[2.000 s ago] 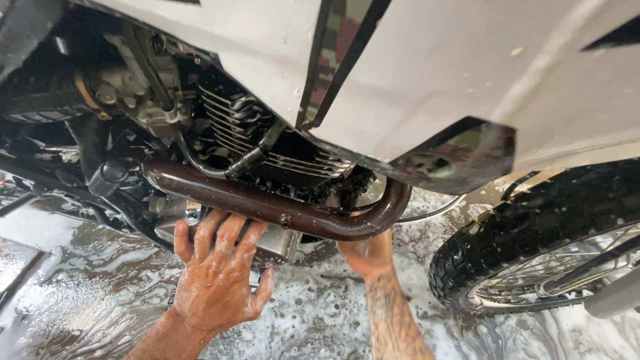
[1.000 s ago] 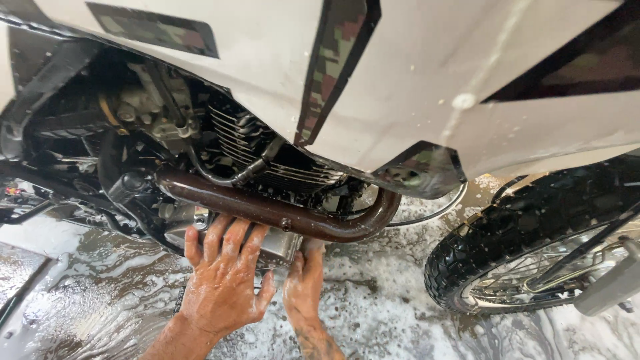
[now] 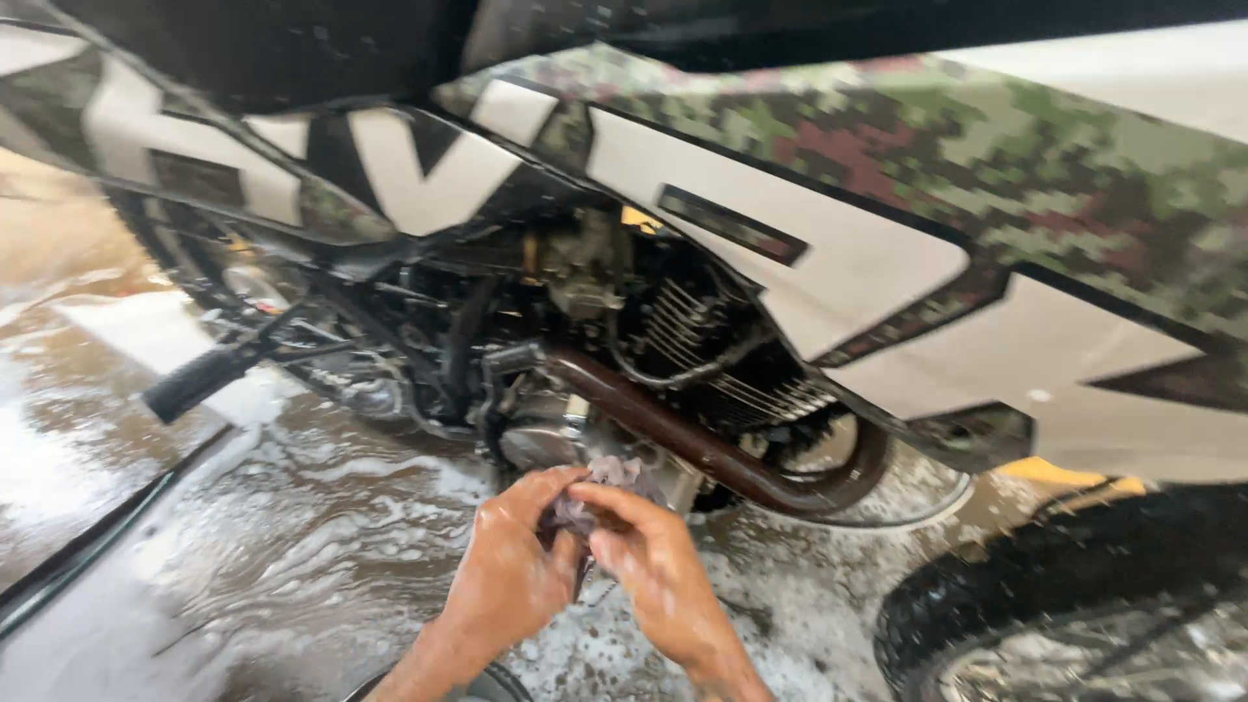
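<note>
My left hand (image 3: pixel 517 551) and my right hand (image 3: pixel 648 561) come together at the lower middle, both gripping a wet greyish-purple cloth (image 3: pixel 619 475). Just behind them is the motorcycle's metal engine cover (image 3: pixel 542 434). A brown exhaust pipe (image 3: pixel 663 414) slopes down to the right past the finned engine cylinder (image 3: pixel 687 317) and curves at its right end. Above spreads the white and camouflage-patterned fairing (image 3: pixel 780 205). Part of the cloth is hidden by my fingers.
A black front tyre (image 3: pixel 1053 585) stands at the lower right. The footpeg (image 3: pixel 200 380) juts out at left. A dark hose (image 3: pixel 107 531) crosses the wet, soapy floor (image 3: pixel 322 517). The rim of a dark round container (image 3: pixel 502 681) shows at the bottom edge.
Both hands have drawn away from beneath the exhaust pipe and met in front of the engine, where the cloth now shows between them. The view has widened to more of the motorcycle.
</note>
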